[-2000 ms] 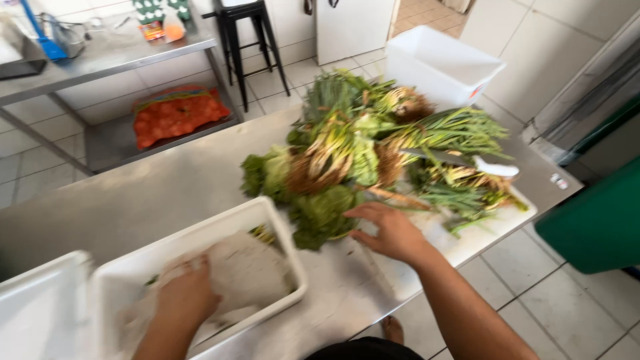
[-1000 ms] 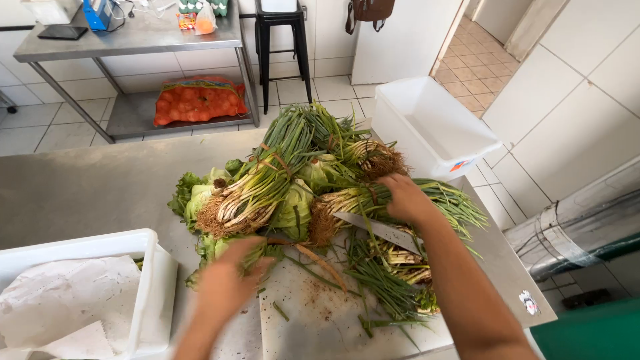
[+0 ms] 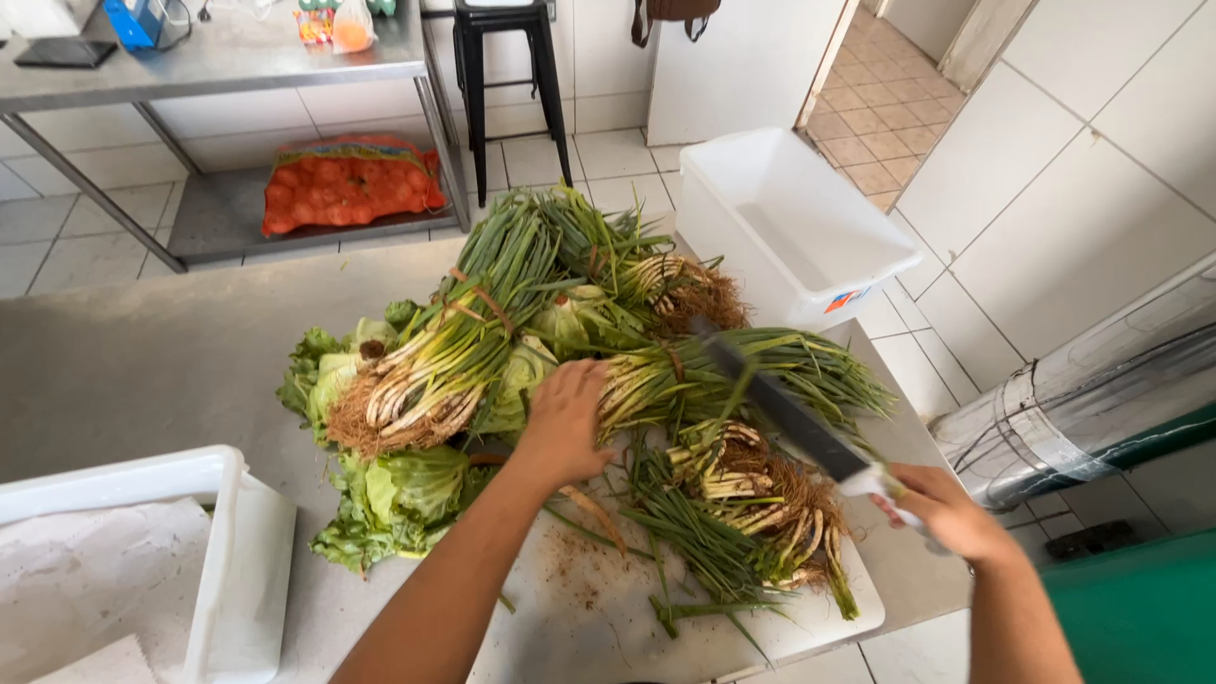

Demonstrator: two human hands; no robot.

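Observation:
My right hand (image 3: 936, 508) grips the white handle of a large kitchen knife (image 3: 793, 418), its blade slanting up and left over the greens. My left hand (image 3: 565, 423) rests at the root end of a tied bunch of green onions (image 3: 665, 375); its fingertips are partly hidden among the roots. Another tied bunch of green onions (image 3: 427, 370) lies to the left over heads of lettuce (image 3: 404, 499). Cut roots (image 3: 769, 484) and loose green tops (image 3: 703, 541) lie on the white cutting board (image 3: 608, 627), along with bits of soil.
A white plastic bin (image 3: 223, 560) lined with paper stands at the left on the steel table (image 3: 190, 351). Beyond the table's far edge is an empty white bin (image 3: 793, 223). Farther back are a black stool (image 3: 508, 76), a steel side table (image 3: 285, 76) and a red mesh sack (image 3: 351, 190).
My right hand has taken up the knife, which lay on the greens before. My left hand has moved from the lettuce edge to the middle bunch of green onions.

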